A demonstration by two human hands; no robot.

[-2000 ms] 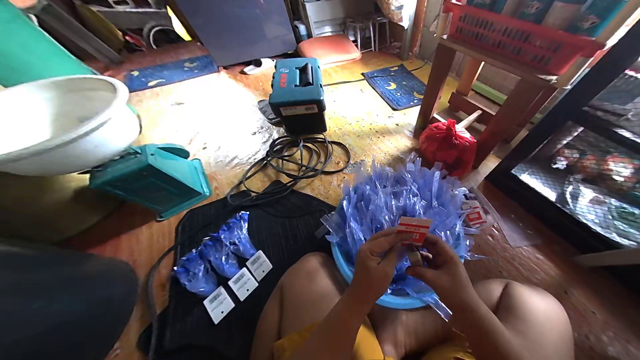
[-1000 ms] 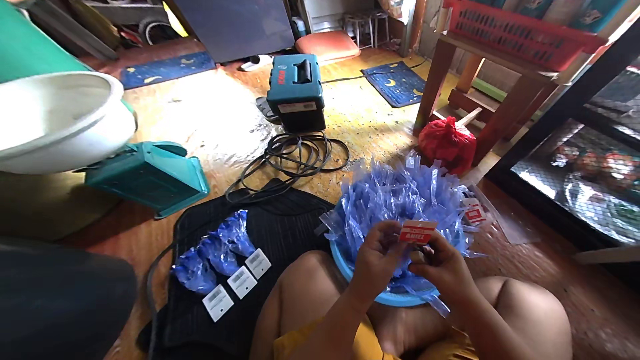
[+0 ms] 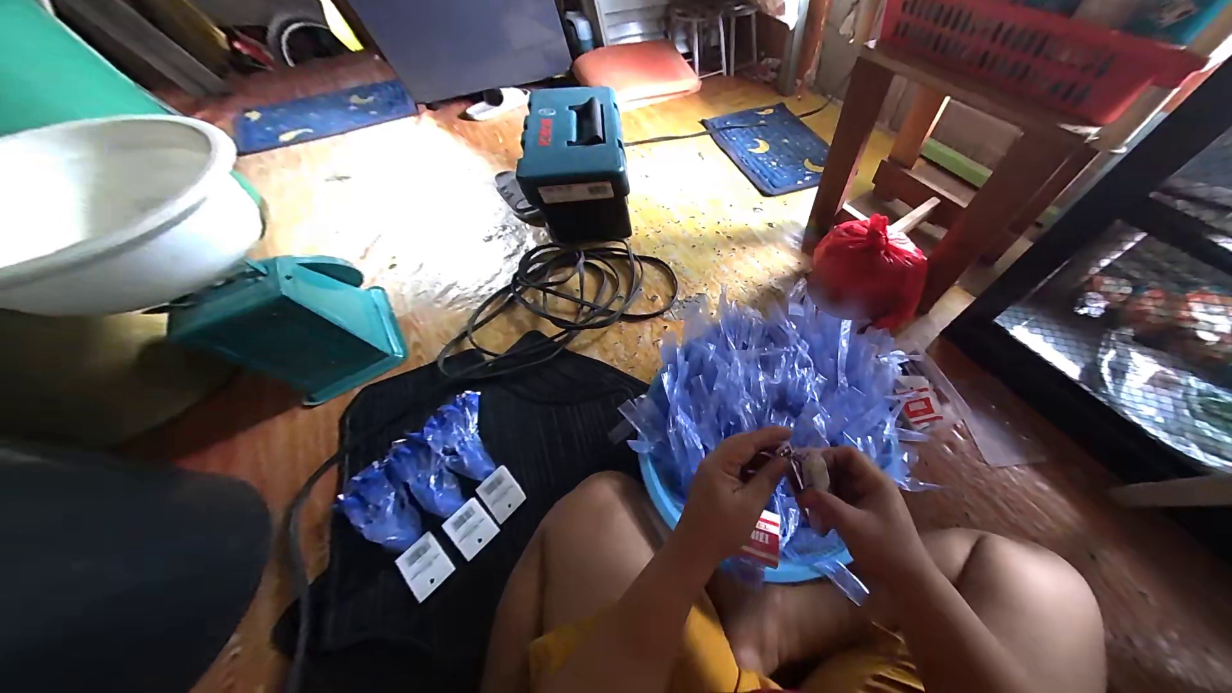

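Observation:
My left hand (image 3: 739,491) and my right hand (image 3: 852,500) meet over a blue basin (image 3: 664,491) heaped with blue plastic packets (image 3: 770,375). The fingers of both pinch a small item between them, too small to name. A red and white card (image 3: 763,539) hangs below my left hand. On a black mat (image 3: 549,423) to the left lie three blue plastic bundles (image 3: 422,476), each with a white tag (image 3: 424,567) that bears a printed code.
A teal Bosch case (image 3: 575,159) stands beyond a coiled black cable (image 3: 577,298). At the left are a white basin (image 3: 115,212) and a teal scale (image 3: 289,322). A red plastic bag (image 3: 869,269) sits by a wooden stand (image 3: 1001,144); a black framed mesh panel (image 3: 1068,404) is at the right.
The red and white card, earlier held upright between both hands, now hangs below my left hand. Both hands now pinch a small item above it. The three bundles on the mat have not moved.

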